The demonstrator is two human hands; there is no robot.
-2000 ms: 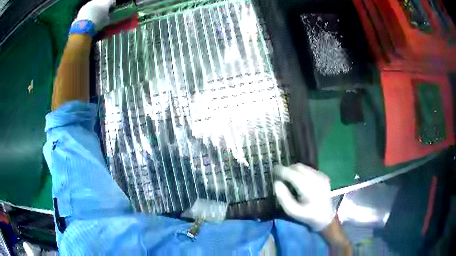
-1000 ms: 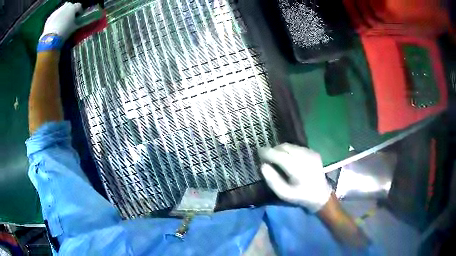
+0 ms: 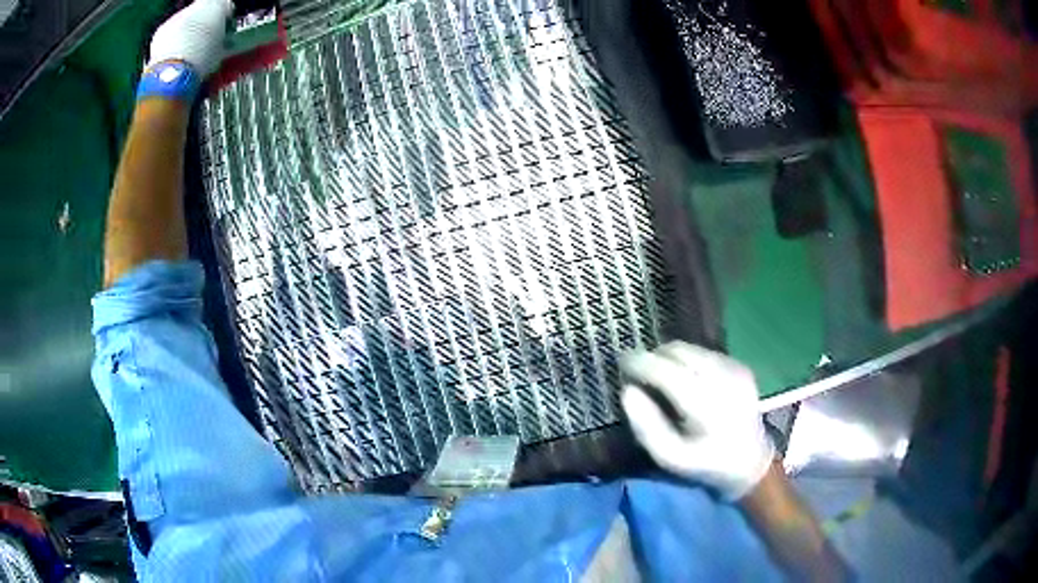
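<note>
Rows of silver finned heatsinks (image 3: pixel 444 228) fill the large black tray (image 3: pixel 677 273). My left hand (image 3: pixel 194 43), white-gloved with a blue wrist band, is at the top left beside a green board (image 3: pixel 253 37) with a red edge (image 3: pixel 253 66) under it. Its fingertips are partly hidden, so its grip is unclear. My right hand (image 3: pixel 700 419), white-gloved, is at the tray's lower right corner. Its fingers are curled, with a gap to the thumb and nothing seen in it.
A small black tray of screws (image 3: pixel 740 74) is at the upper right, with a small black block (image 3: pixel 800 196) below it. Red board holders (image 3: pixel 911 216) stand at the right. The green mat (image 3: pixel 774 296) ends at a metal front edge (image 3: pixel 876 364). A clear badge (image 3: pixel 472 461) hangs from my clothing.
The view has shifted about and the tray looks sharper. My left hand stays beside the board and my right hand stays by the tray's lower right corner.
</note>
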